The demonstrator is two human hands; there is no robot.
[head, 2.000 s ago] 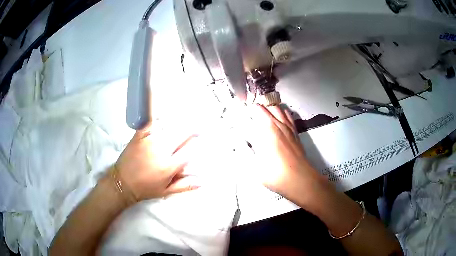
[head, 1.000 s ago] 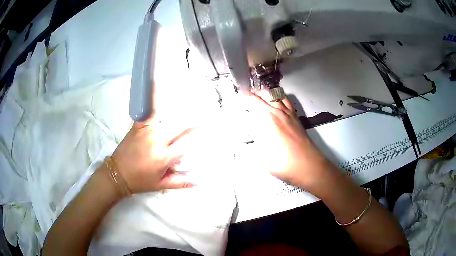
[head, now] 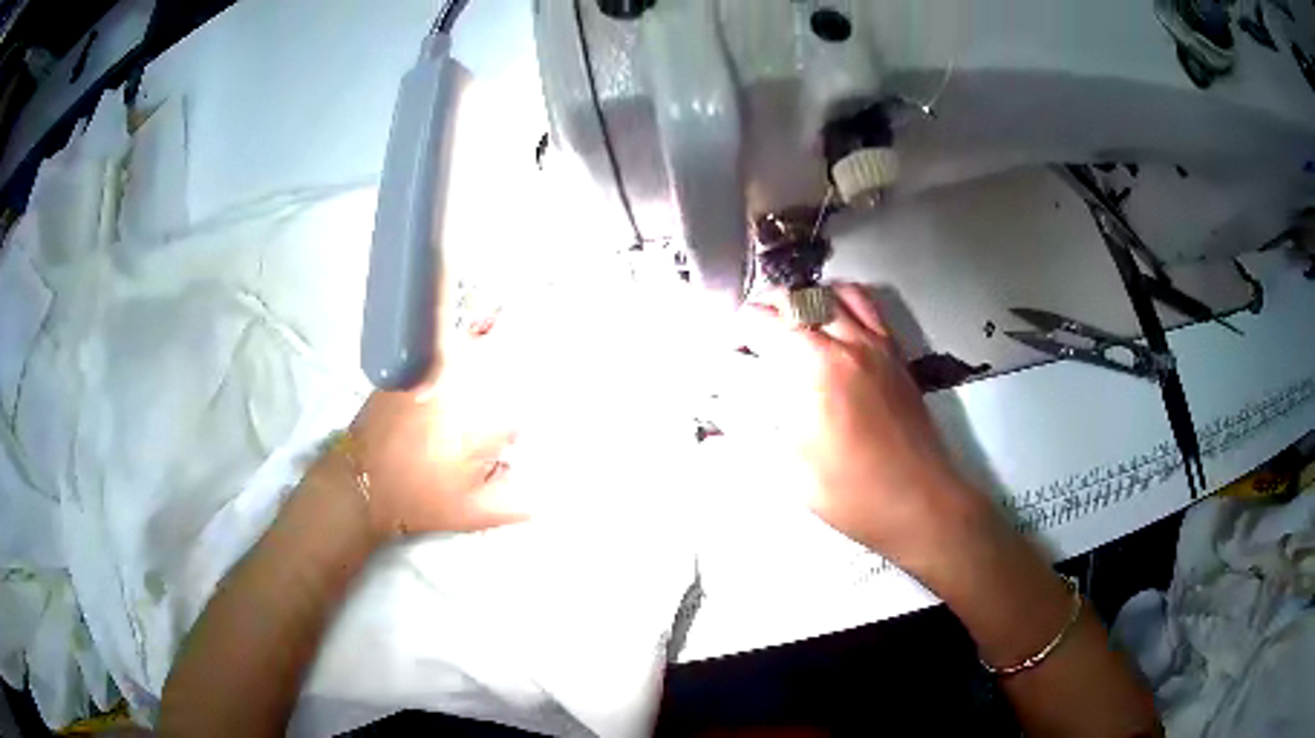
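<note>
A white garment piece lies under both hands and drapes over the table's front edge. Glare washes out its middle. The sewing machine's head stands above, with its presser foot area by my right fingertips. My left hand lies on the cloth below the lamp, its fingers partly lost in glare. My right hand lies on the cloth right of the needle area, fingers pointing up to the small cream knob. Whether either hand pinches cloth is hidden by glare.
A grey-blue lamp bar hangs above my left hand. Open snips and a black strip lie right. A large white cloth heap covers the left; another heap is at lower right. A ruler runs along the front edge.
The view has shifted slightly, so the machine head sits further right. My left fingers look closer together than before. My right hand remains beside the needle area.
</note>
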